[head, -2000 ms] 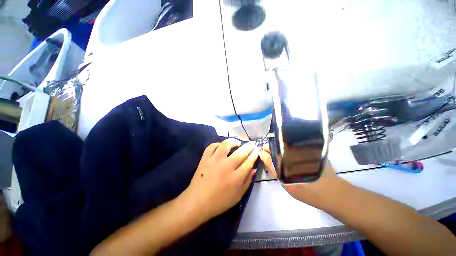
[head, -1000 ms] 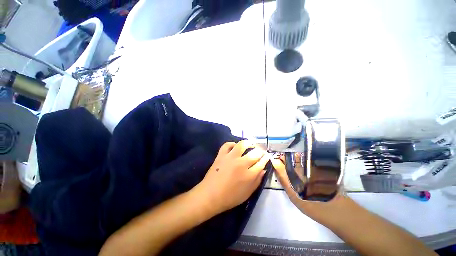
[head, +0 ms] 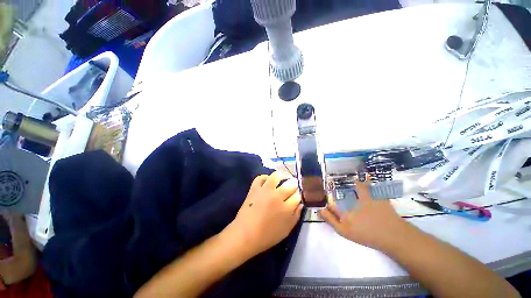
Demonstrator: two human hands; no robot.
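A dark navy garment (head: 192,198) lies bunched on the table at the left and centre. My left hand (head: 265,204) presses and grips its right edge beside the sewing area, fingertips close to the shiny guard. The white sewing machine has a tall metal guard (head: 311,174) between my hands; it hides the needle area. My right hand (head: 370,218) is right of the guard, off the garment, fingers apart. One finger reaches up to the small metal parts (head: 343,180) under the head and the thumb is near the guard's foot. I see nothing held in it.
White printed tapes (head: 495,134) hang at the right. Pink-and-blue snips (head: 473,212) lie right of my right hand. A ruler tape (head: 349,286) runs along the front edge. Taped cardboard (head: 110,131) is at the left. Another person's hand (head: 20,262) shows at the lower left.
My right hand has moved right, away from the garment edge, and a finger now reaches to the metal parts. My left hand stays on the garment. The view has shifted, showing more printed tapes.
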